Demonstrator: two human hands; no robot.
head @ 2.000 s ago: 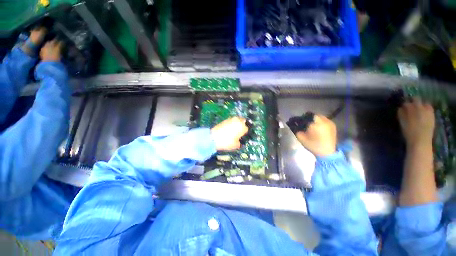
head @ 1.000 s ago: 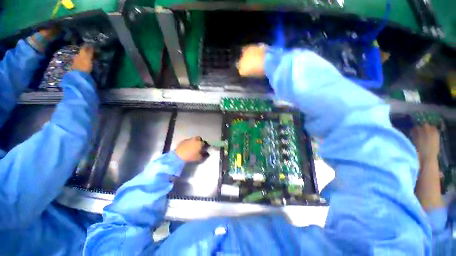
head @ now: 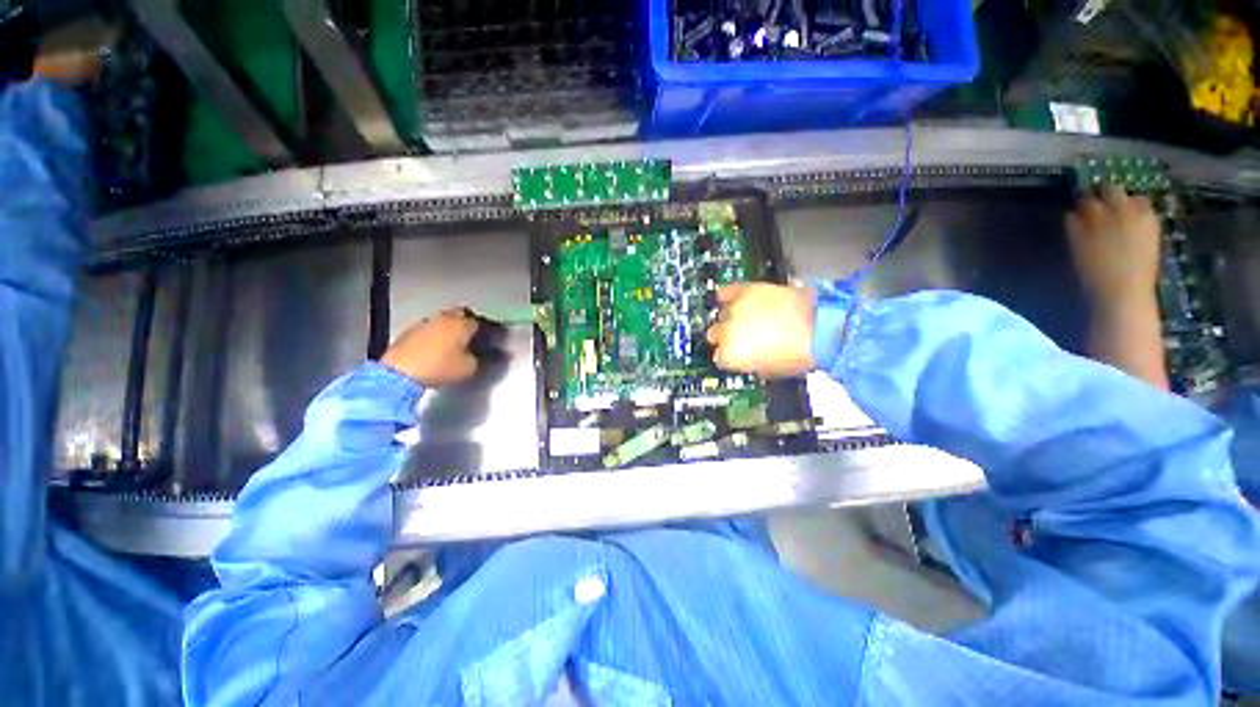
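Observation:
A green circuit board (head: pixel 643 311) crowded with small parts lies in a dark carrier (head: pixel 781 414) on the conveyor. A narrow green strip (head: pixel 592 184) sits at the carrier's far edge. My right hand (head: pixel 764 330) is over the board's right side, fingertips down at its row of parts. Whether it grips a part is hidden. My left hand (head: pixel 437 348) is left of the carrier, over a metal plate, fingers curled, with something dark at the fingertips. I cannot tell whether that is a held part or a fingertip covering.
A blue bin (head: pixel 815 94) of black parts stands beyond the conveyor's far rail, beside a black gridded tray (head: pixel 532 62). Another person's hand (head: pixel 1117 246) is over a second board (head: pixel 1191 311) at the right. Another person's sleeve (head: pixel 49 276) is at the left. A blue cord (head: pixel 905 207) hangs at the right.
My right hand has come back from the black tray beyond the rail to the board's right side. My left hand stays left of the carrier. The view has shifted.

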